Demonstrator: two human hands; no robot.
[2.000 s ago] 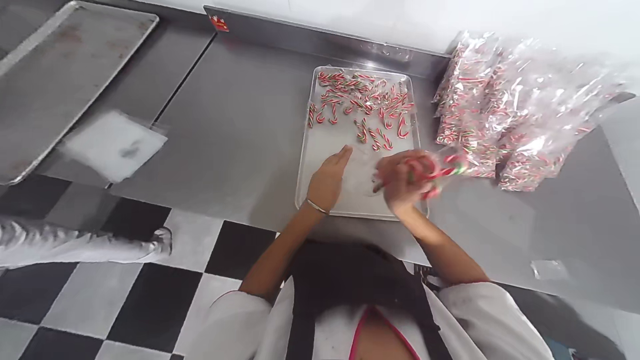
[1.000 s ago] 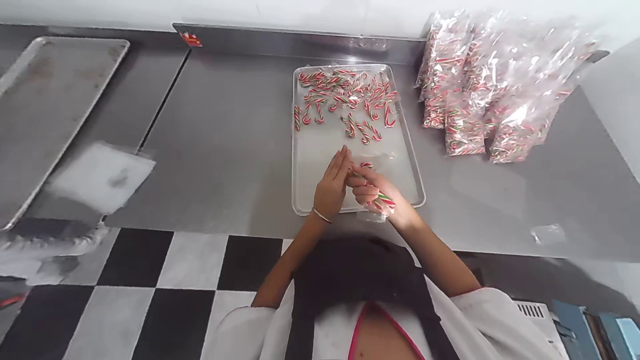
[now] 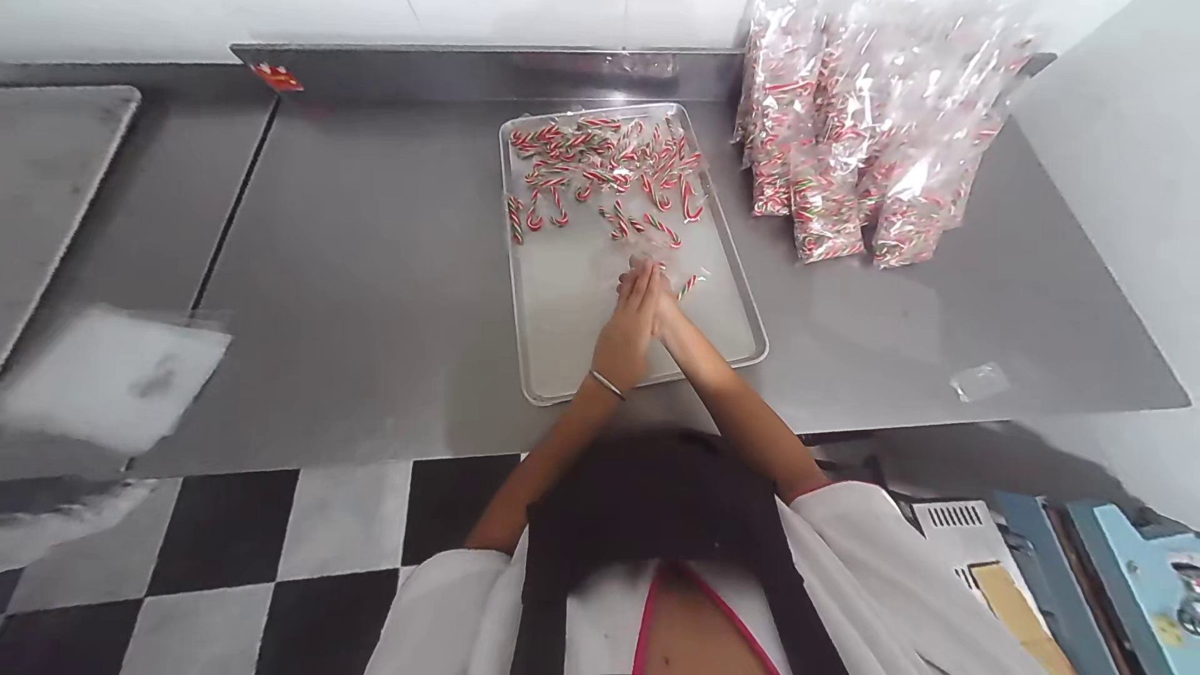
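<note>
My left hand (image 3: 630, 323), with a thin bracelet at the wrist, lies flat against my right hand (image 3: 662, 298) over the middle of an aluminum sheet tray (image 3: 572, 328). Clear plastic shows at the fingertips; what lies between the palms is hidden. One wrapped candy cane (image 3: 689, 286) shows just right of my right hand. Many small red, white and green candy canes (image 3: 609, 155) in clear wrap lie in the far half of the tray, with a few (image 3: 661, 230) closer to my fingers.
Clear bags filled with candy canes (image 3: 830, 206) stand at the back right. A small clear wrapper (image 3: 980, 382) lies on the steel table (image 3: 394, 281) at right. At left are a white sheet or bag (image 3: 112, 375) and another tray (image 3: 47, 178). Blue equipment (image 3: 1139, 562) stands below right.
Two seconds ago my hands were apart, with candy canes in plastic at the right one; now they are pressed together. They have moved farther up the tray since one second ago.
</note>
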